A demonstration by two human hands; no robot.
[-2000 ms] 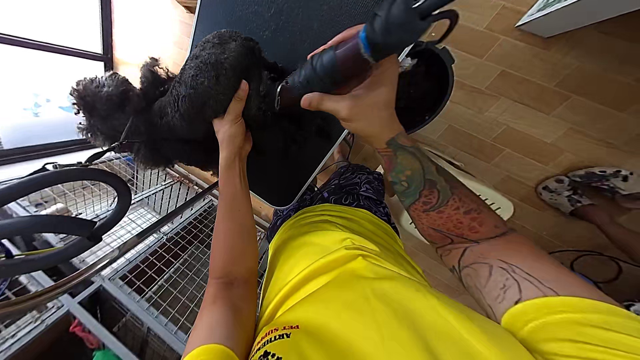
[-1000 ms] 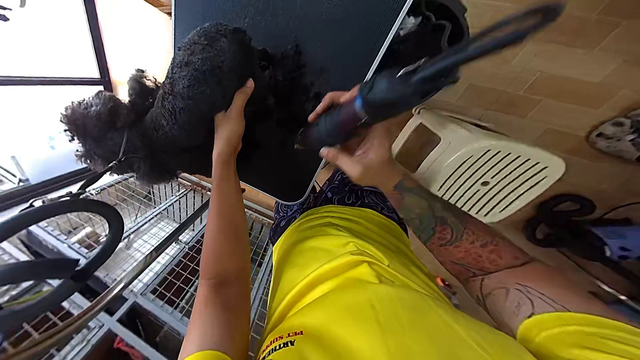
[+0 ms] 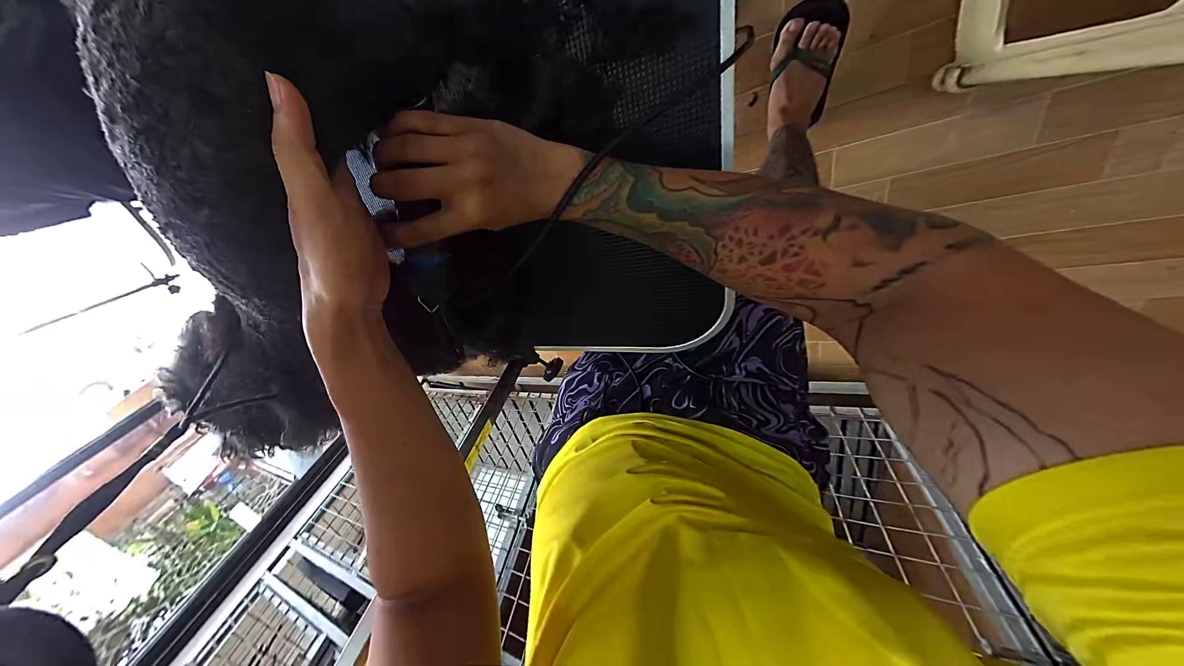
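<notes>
A black curly-coated dog [image 3: 194,139] stands on a black grooming table [image 3: 629,305], its head at the lower left. My left hand [image 3: 333,213] lies against the dog's side, thumb raised, fingers partly hidden in the coat. Beside it my right hand [image 3: 462,176] has curled fingers at a small grey-blue object [image 3: 370,185] pressed near the coat; what it is cannot be told. A thin black cord [image 3: 629,134] crosses over my right wrist. A black strap [image 3: 208,393] runs at the dog's neck.
Wire cages [image 3: 888,472] stand below the table. A foot in a flip-flop [image 3: 800,69] is on the wood-look tiled floor [image 3: 1036,166]. A cream plastic chair or frame [image 3: 980,55] shows at the upper right. A window is at the left.
The black dryer-like tool seen earlier in my right hand is out of view. My right hand is now against the dog beside my left. The view has moved much closer to the dog.
</notes>
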